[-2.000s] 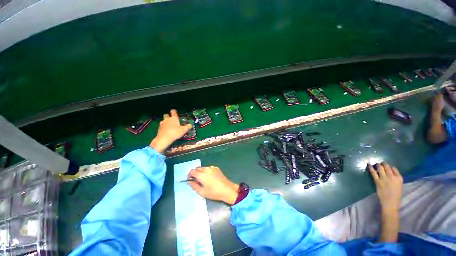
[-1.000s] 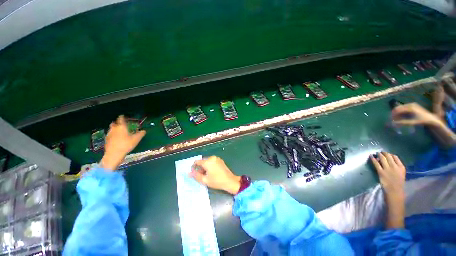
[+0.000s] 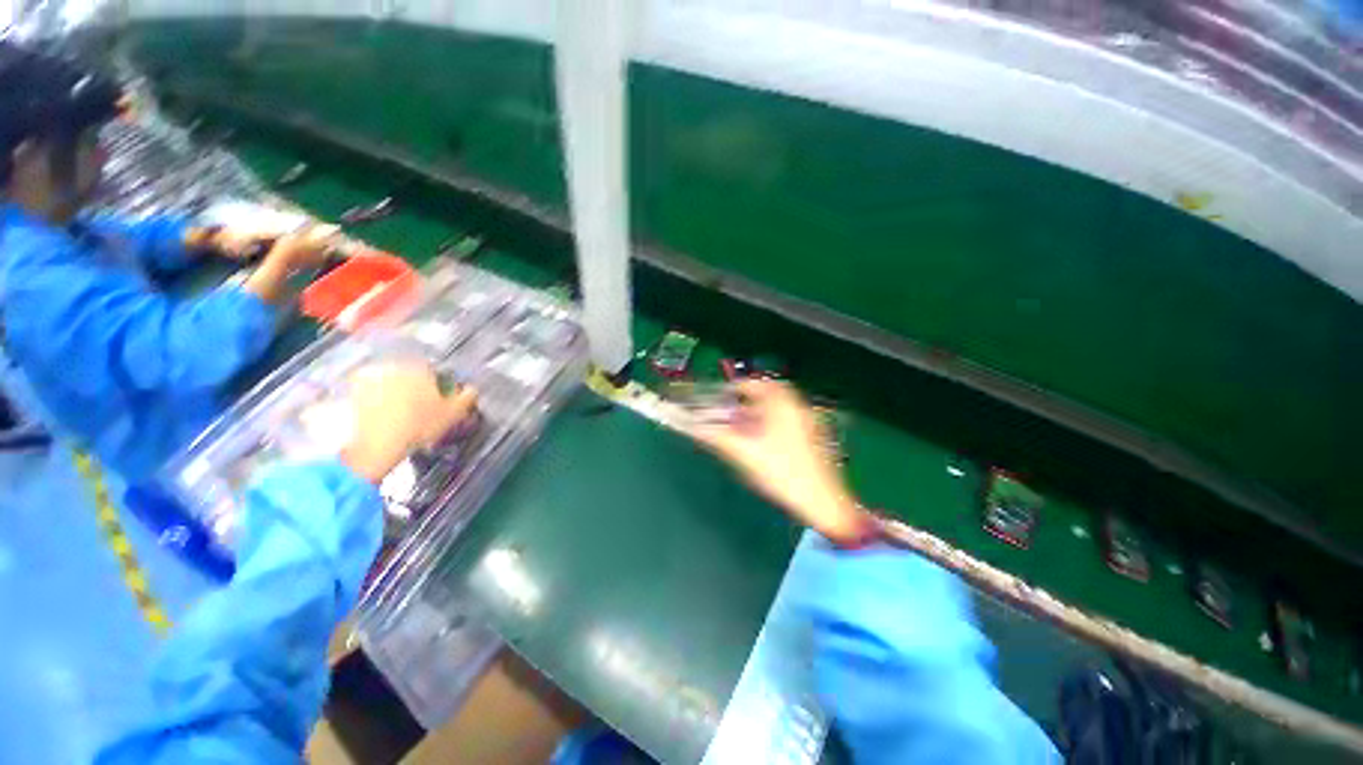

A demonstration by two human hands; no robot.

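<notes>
My left hand [image 3: 401, 416] is blurred and sits over the clear blister tray [image 3: 516, 359] at the left, its fingertips at a small dark item in or on the tray. I cannot tell if it grips it. My right hand [image 3: 785, 448] is blurred above the belt's edge rail, fingers bent together around something slim and pale, perhaps the pen-like tool [image 3: 700, 401]. Phone assemblies lie on the green belt, one [image 3: 674, 353] beyond my right hand and another [image 3: 1011, 508] to its right. The pale sticker sheet [image 3: 765, 695] is partly hidden by my right sleeve.
A white post [image 3: 598, 194] rises at the tray's right corner. An orange-red item [image 3: 362, 292] lies at the tray's far end. A person in a blue smock [image 3: 112, 329] works at far left. Black parts [image 3: 1121, 717] are heaped at lower right, beside the edge rail [image 3: 1076, 605].
The view has swung left, bringing the tray and left neighbour into sight. My left hand has moved from the belt to the tray. My right hand has moved from the sheet to the edge rail.
</notes>
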